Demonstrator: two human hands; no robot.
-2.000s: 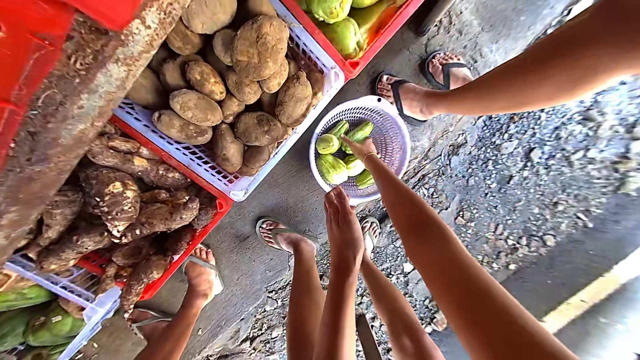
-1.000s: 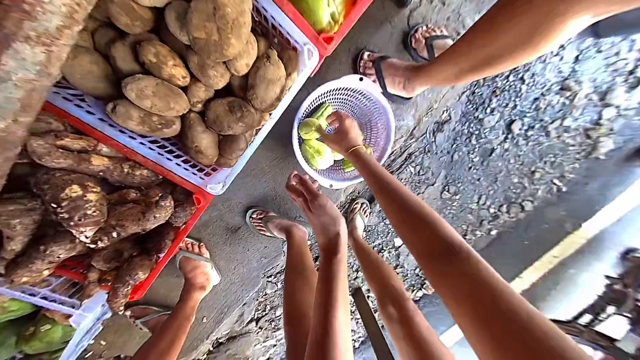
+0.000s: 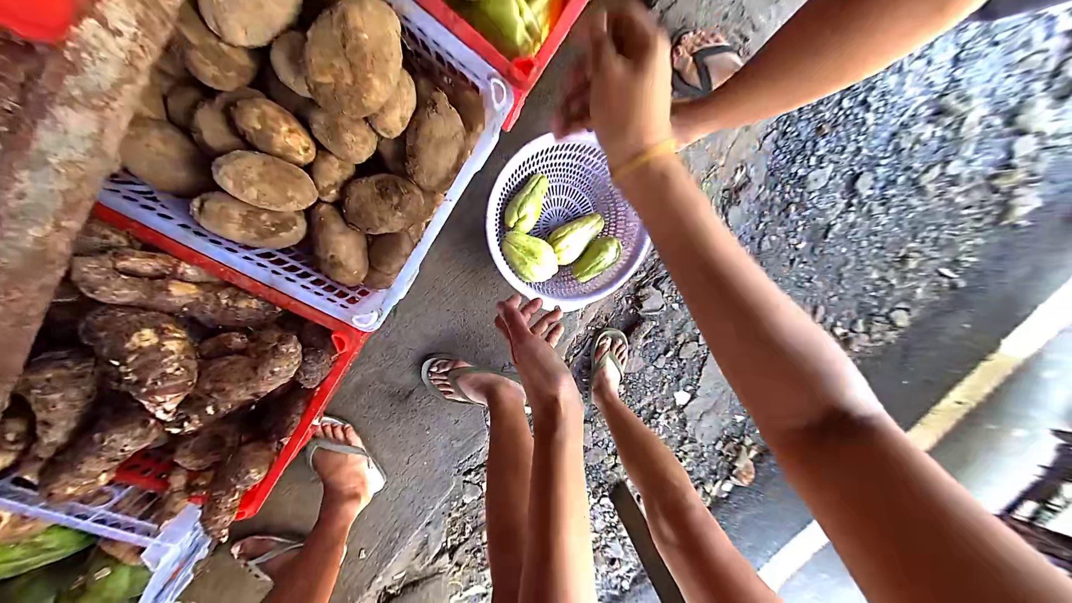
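My left hand (image 3: 532, 331), palm partly turned up and fingers spread, is just below the near rim of a round lavender plastic basket (image 3: 501, 251). Nothing is in it. My right hand (image 3: 624, 84), with a yellow band at the wrist, is raised beyond the basket's far rim. It is blurred with its fingers bent, and whether it holds anything cannot be told. Several green chayotes lie grouped inside the basket, one upper left (image 3: 526, 203), one lower left (image 3: 529, 256) and others on the right (image 3: 596, 258).
Crates of brown tubers (image 3: 264, 180) and rough, root-like tubers (image 3: 142, 356) stand at left. A red crate (image 3: 536, 71) of green produce is at the top. Another person's sandalled foot (image 3: 703, 63) is beyond the basket; another (image 3: 343, 461) is lower left. Gravel (image 3: 871, 184) lies right.
My right hand has moved out of the basket to beyond its far rim. The chayotes inside are now uncovered by it. My left hand remains near the basket's near side.
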